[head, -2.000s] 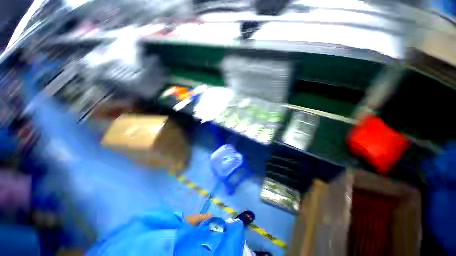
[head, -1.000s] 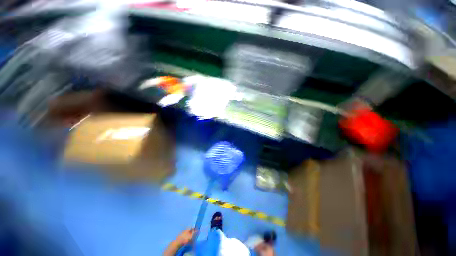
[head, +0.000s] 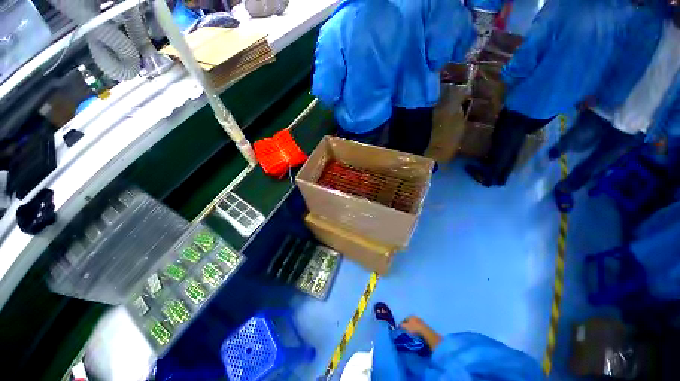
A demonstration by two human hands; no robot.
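Note:
My right hand (head: 419, 330) is at the bottom centre, at the end of a light-blue sleeve. It is small, and a dark blue patch lies beside it; I cannot tell whether it holds anything. My left hand is not in view. A white shape (head: 359, 366) shows at the bottom edge left of the sleeve, too cut off to identify. A blue plastic stool (head: 252, 348) stands in front of me to the left. An open carton (head: 361, 212) with rows of red-orange pieces stands ahead, on top of a closed brown box (head: 350, 244).
The dark-green bench (head: 195, 175) runs along the left with trays of green boards (head: 179, 294), a white-framed tray (head: 238, 214) and a red bundle (head: 279, 153). Several people in blue smocks (head: 358, 67) stand ahead and right, near open cartons (head: 481, 111). Yellow-black lines (head: 352, 325) mark the blue floor.
The view has swung right: the carton of red pieces is now central and people show. The closed box on the left and my left hand with a narrow strip have left view.

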